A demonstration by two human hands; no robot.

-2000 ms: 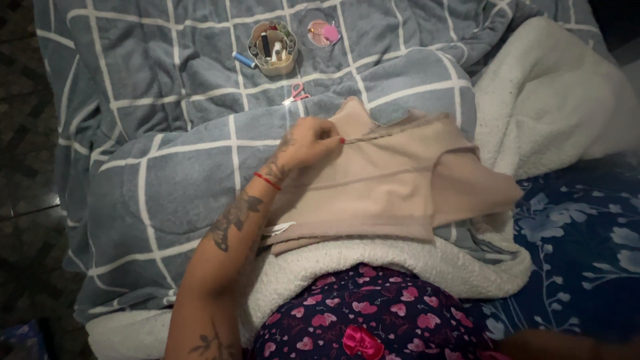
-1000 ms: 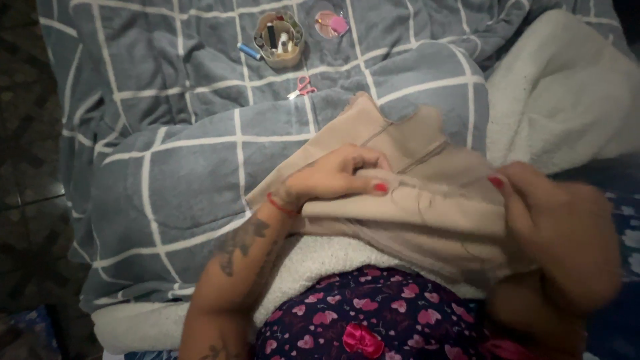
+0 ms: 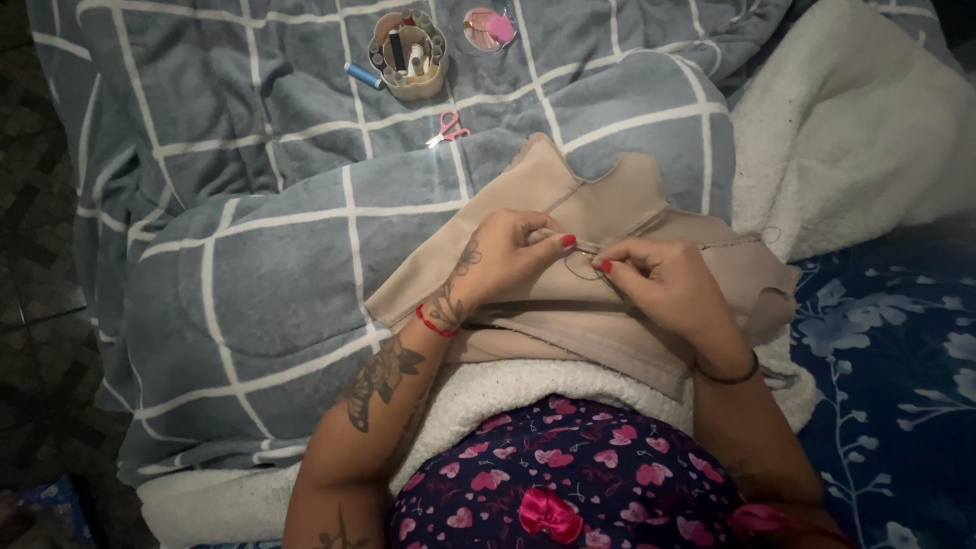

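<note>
A beige fabric garment (image 3: 618, 191) lies over my lap and the pillow-like grey checked bedding. My left hand (image 3: 515, 248) pinches a seam of the garment between thumb and fingers. Close to its right, almost touching, my right hand (image 3: 659, 286) has thumb and forefinger pinched at the same seam. A loop of dark thread (image 3: 581, 268) hangs between the two hands. Something thin and shiny, perhaps a needle, shows at the right fingertips, too small to be sure. Dark stitching (image 3: 732, 242) runs along another edge of the garment at the right.
Pink-handled scissors (image 3: 448, 131) lie on the grey checked blanket (image 3: 282, 282) beyond the garment. Behind them stand a round organizer with thread spools (image 3: 415, 85), a blue spool (image 3: 363, 75) and a round clear case with a pink piece (image 3: 489, 29). A white fleecy blanket (image 3: 846, 130) is at the right.
My right hand has come in from the right to beside my left hand at the seam. The garment was flatter two seconds ago; its layers now lie turned and folded differently.
</note>
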